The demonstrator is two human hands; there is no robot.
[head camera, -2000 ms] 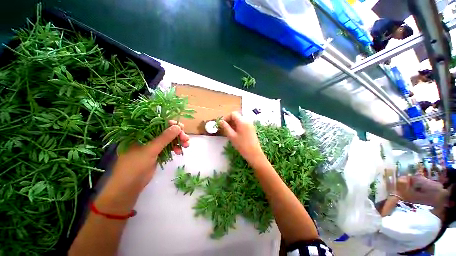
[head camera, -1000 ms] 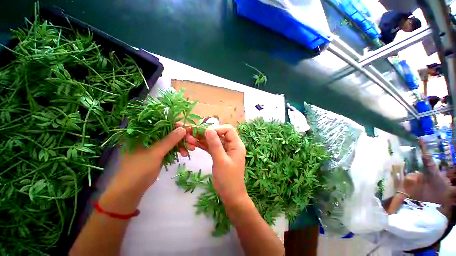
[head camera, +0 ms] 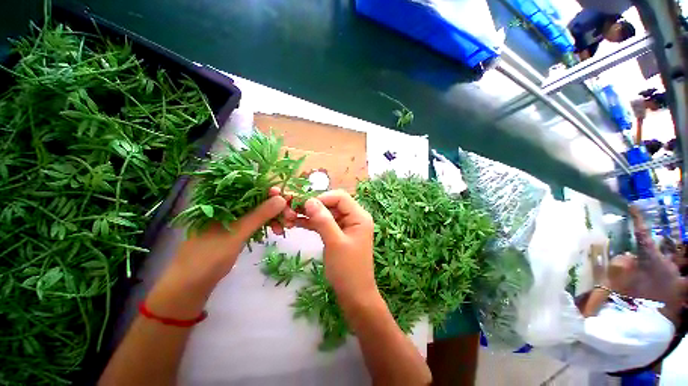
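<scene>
My left hand (head camera: 234,234) is closed round a sprig bunch (head camera: 245,177), whose leaves fan up and to the left. My right hand (head camera: 343,230) is beside it, thumb and forefinger pinching a small leaf sprig (head camera: 299,200) at the edge of the bunch. The fingertips of both hands nearly meet, so the stems are partly hidden. The small round white pot (head camera: 319,180) sits on the cardboard pad (head camera: 332,151) just behind my right hand. A loose sprig pile (head camera: 422,249) lies on the white work sheet (head camera: 241,324), to the right of my right hand.
A black tray (head camera: 219,83) full of stemmed sprigs (head camera: 68,203) stands at the left. A stray sprig (head camera: 403,115) lies on the green bench. A blue crate (head camera: 430,30) stands across it. Clear plastic bags (head camera: 554,264) and a person in white (head camera: 626,328) are at the right.
Since two seconds ago my right hand has moved left from the white pot to the bunch, with a sprig at its fingertips. Over the last second both hands have barely moved.
</scene>
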